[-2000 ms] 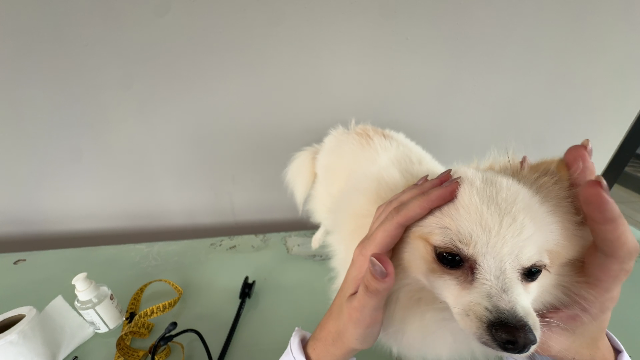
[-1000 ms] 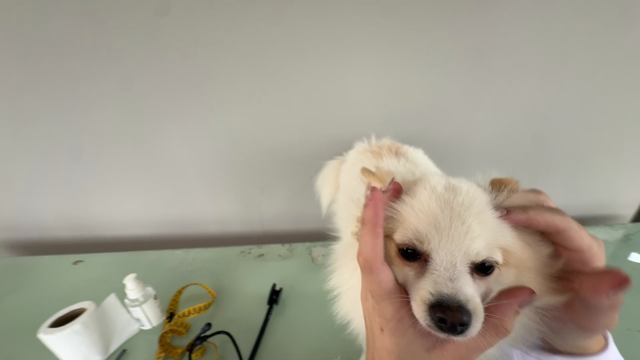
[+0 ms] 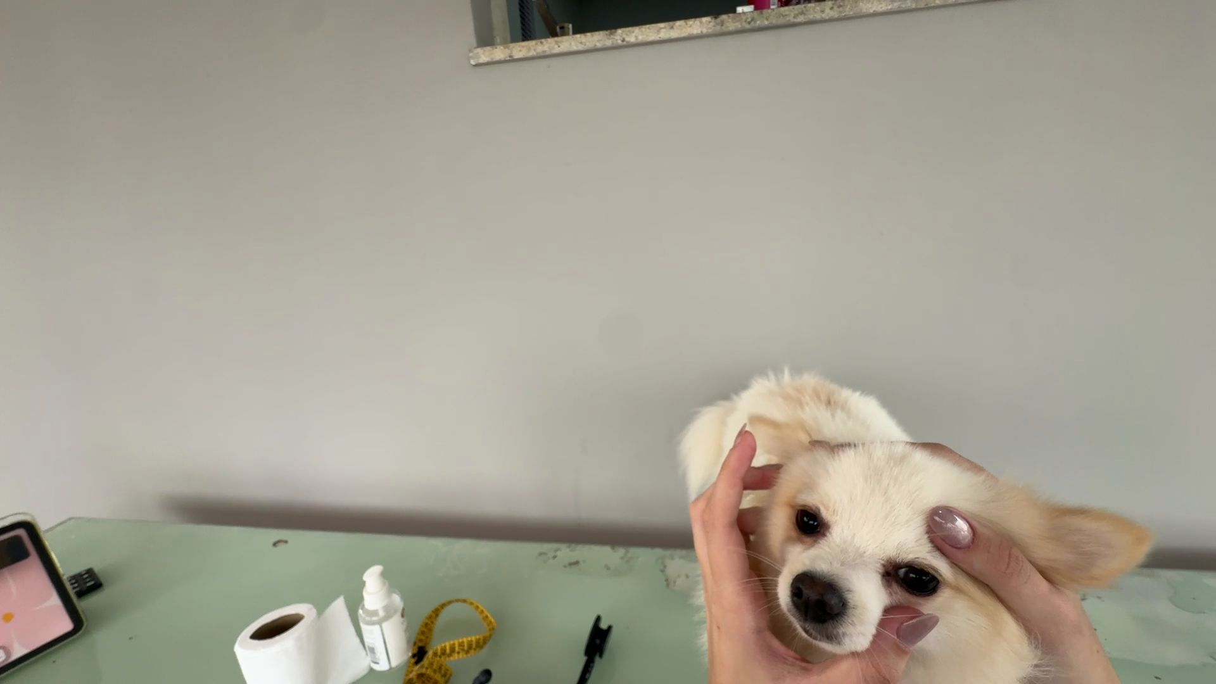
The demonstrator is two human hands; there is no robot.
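A small cream-white dog with tan ears is on the green table, its face toward me and its head tilted. My left hand cups the jaw and cheek on the left side, with its fingers raised beside the head and its thumb under the muzzle. Against the other side of the head lies my right hand, its thumb just above the dog's eye and its other fingers mostly hidden behind the head. One ear sticks out to the right past this hand.
On the green table stand a white paper roll and a pump bottle. Nearby lie a yellow measuring tape and a black slender tool. A tablet is at the far left. Behind rises a grey wall with a stone ledge.
The dog's head has tilted between my hands. My right thumb has come onto the brow above its eye, and the ear on that side now shows. The view has shifted up and left.
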